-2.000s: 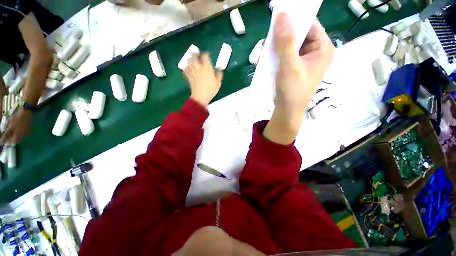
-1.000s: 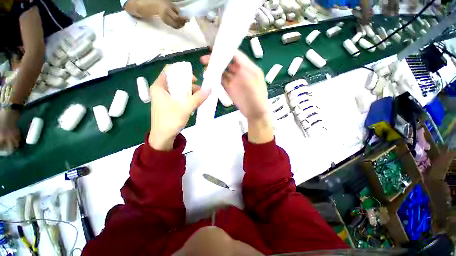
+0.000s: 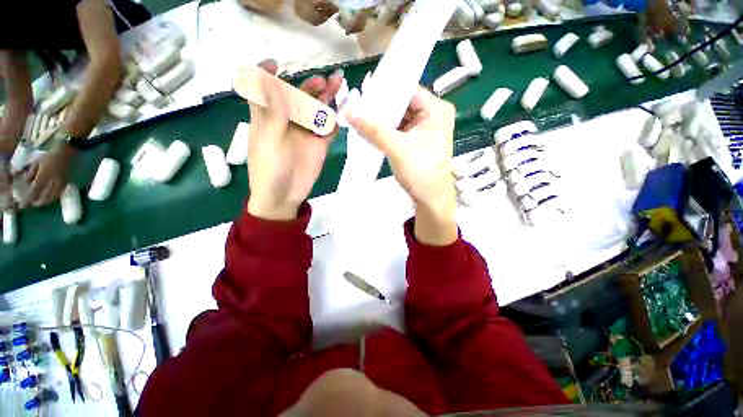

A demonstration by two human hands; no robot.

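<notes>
My left hand holds a cream oblong housing tilted across its fingers, with a dark square-patterned mark on the end nearer my right hand. My right hand holds a long white label strip that rises to the top edge and hangs down below the hand. A tiny white piece shows between the hands, beside the fingertips; its exact contact is unclear. Both hands are raised over the near edge of the green conveyor belt.
A small pointed grey tool lies on the white bench between my sleeves. A hammer-like tool and pliers lie left. Curved white housings, a blue box and parts boxes stand right. Other people's hands are opposite.
My left hand first reached to the belt and took a housing; it has since turned it so the marked end shows. My right hand has kept the strip and moved it beside the housing.
</notes>
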